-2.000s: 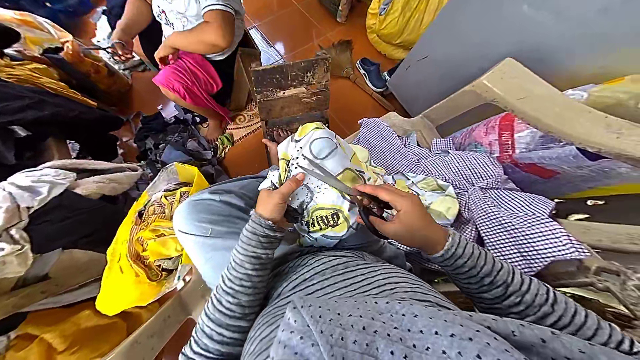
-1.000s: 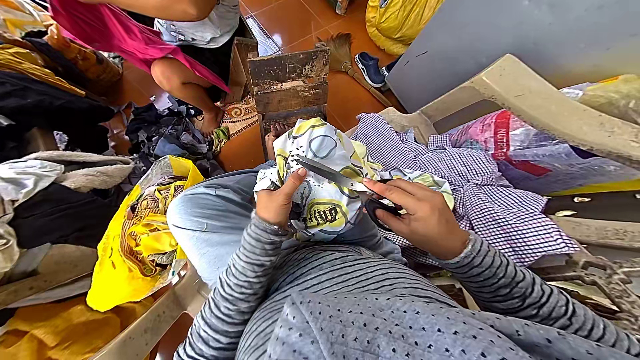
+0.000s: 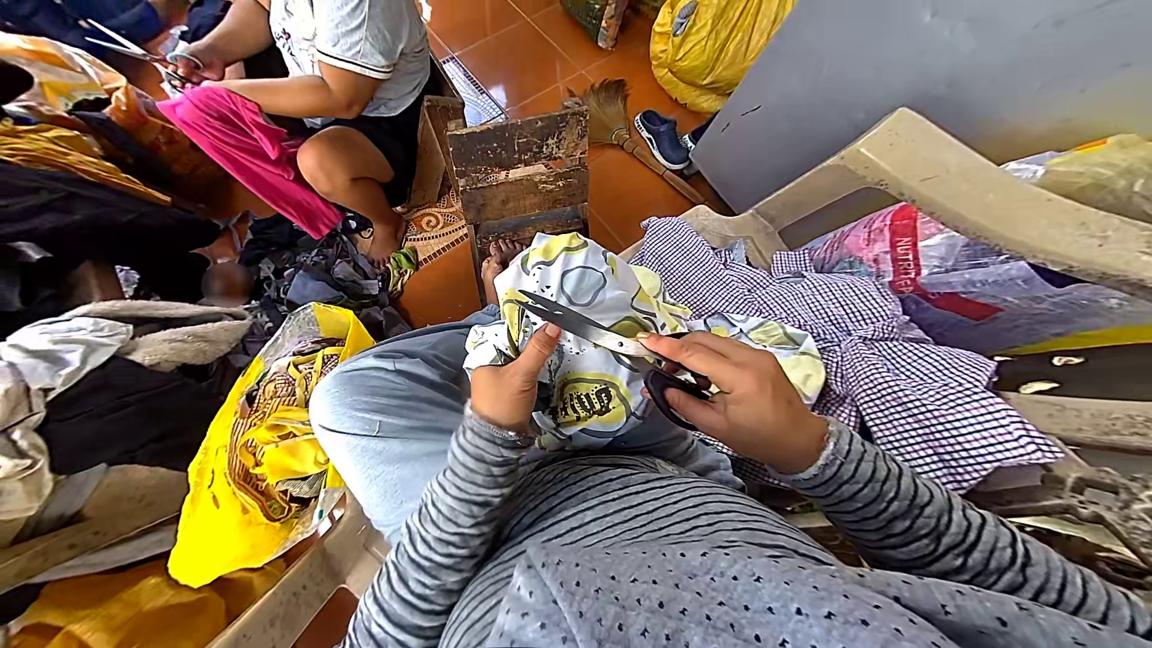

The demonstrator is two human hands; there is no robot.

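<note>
A white cloth with yellow and grey print lies bunched over my lap. My left hand grips its left part, thumb up beside the blades. Black-handled scissors are in my right hand, fingers at the handle loops. The blades point up and left across the cloth, close together; whether they touch fabric I cannot tell. A checked cloth hangs over the chair arm to the right of my right hand.
A yellow plastic bag of cloth stands left of my knee. A worn wooden stool is ahead, near a broom and dark shoes. Another person sits front left with scissors and pink cloth. A beige plastic chair surrounds me.
My scissors' blades, apart two seconds ago, are now nearly together. The other person's pink cloth was spread higher a second ago and now hangs lower over the leg.
</note>
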